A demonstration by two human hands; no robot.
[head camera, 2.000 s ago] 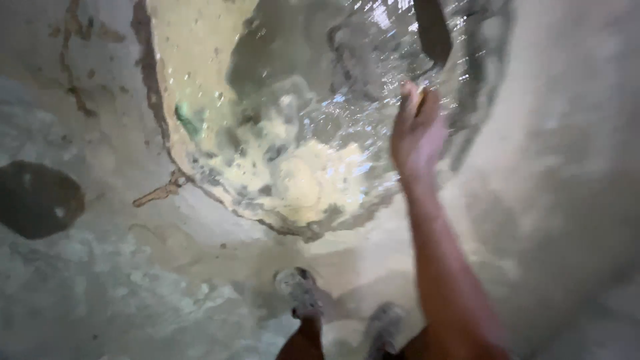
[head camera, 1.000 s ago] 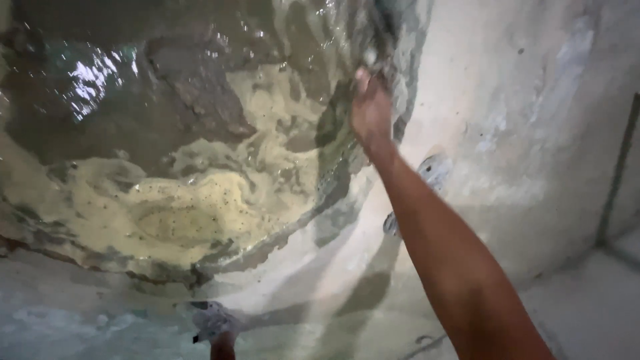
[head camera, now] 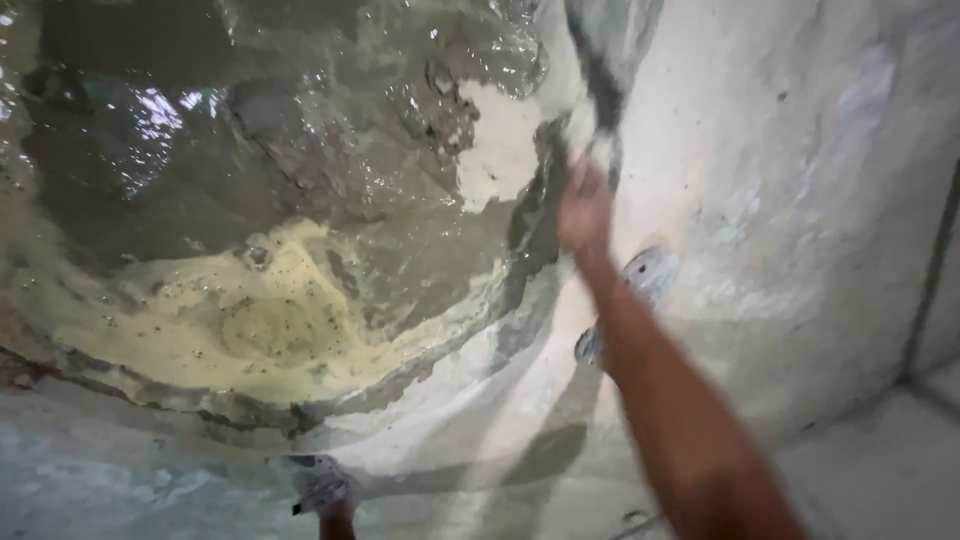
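Note:
My right hand (head camera: 586,206) reaches up from the lower right, over the right rim of a wide round pit or basin of wet grey mix (head camera: 420,247). Its fingers are curled around what looks like the handle of a trowel (head camera: 600,86), whose dark blade is smeared by motion just beyond the hand. Pale yellowish liquid (head camera: 277,330) with small bubbles lies along the near side of the mix. Darker, shiny wet patches show at the upper left. My left hand is not in view.
A mud-covered foot (head camera: 322,484) stands at the bottom, just outside the near rim. Another spattered foot (head camera: 649,274) is partly hidden behind my right forearm. Smooth, stained floor (head camera: 750,225) spreads to the right, with dark lines (head camera: 930,300) at the far right.
The view has shifted toward the right rim since two seconds ago. My right hand has moved from over the wet mix to its right edge. The feet are now wider apart.

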